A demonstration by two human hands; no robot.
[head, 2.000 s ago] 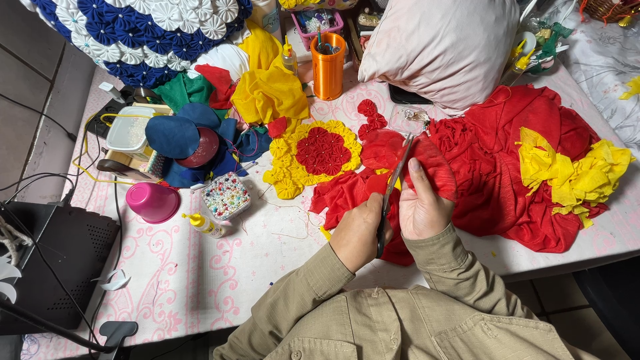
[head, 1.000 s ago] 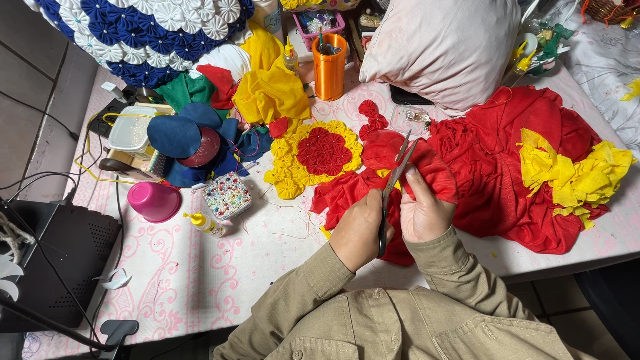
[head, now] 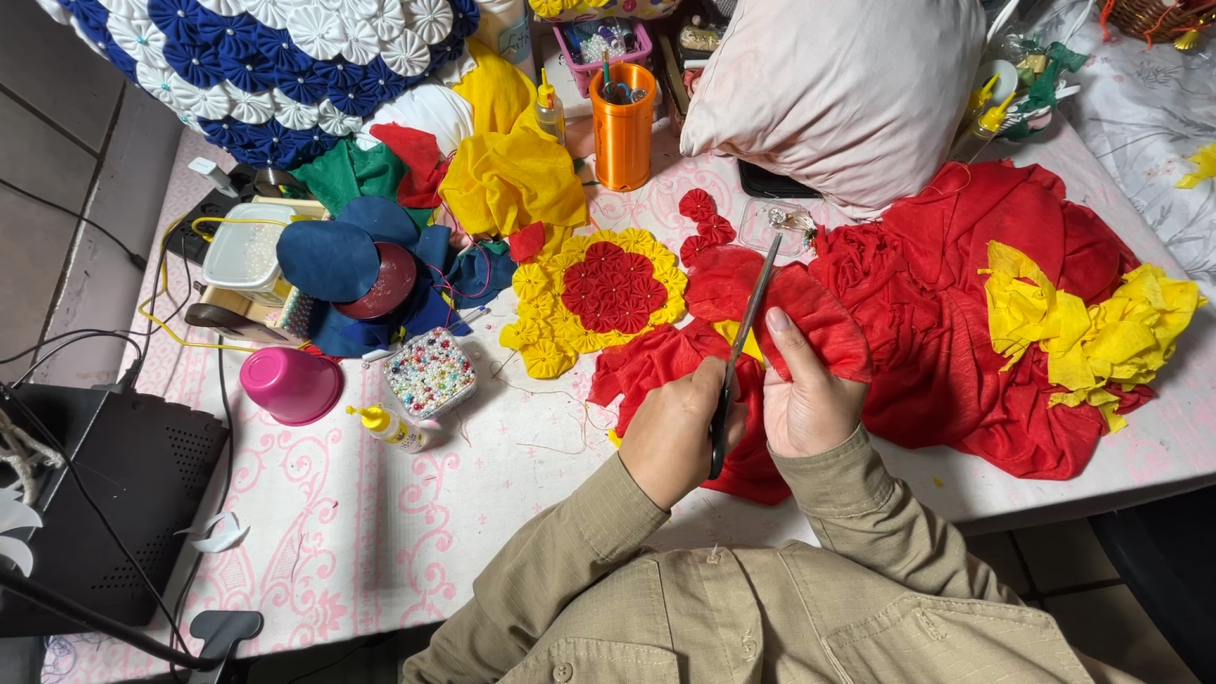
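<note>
My left hand (head: 680, 427) grips the black handles of a pair of metal scissors (head: 757, 293), whose blades point up and away from me and look closed. Close by on the right, my right hand (head: 813, 394) pinches a rounded piece of red fabric (head: 825, 318), its thumb on top. The blades lie across this red piece. Beneath both hands spreads more crumpled red fabric (head: 950, 380), with a bunch of yellow fabric (head: 1092, 328) on its right part. Beyond my left hand lies a yellow and red yo-yo patchwork flower (head: 616, 287), with small red fabric yo-yos (head: 708, 226) beside it.
An orange cup (head: 622, 128) with tools and a pale cushion (head: 836, 95) stand at the back. To the left are a box of beads (head: 430, 372), a yellow-capped bottle (head: 388, 427), a pink cup (head: 291, 385), blue fabric pieces (head: 328, 261) and a black device (head: 104, 513) with cables.
The scissor blades, apart about a second ago, are now together. Both hands have stayed in nearly the same place.
</note>
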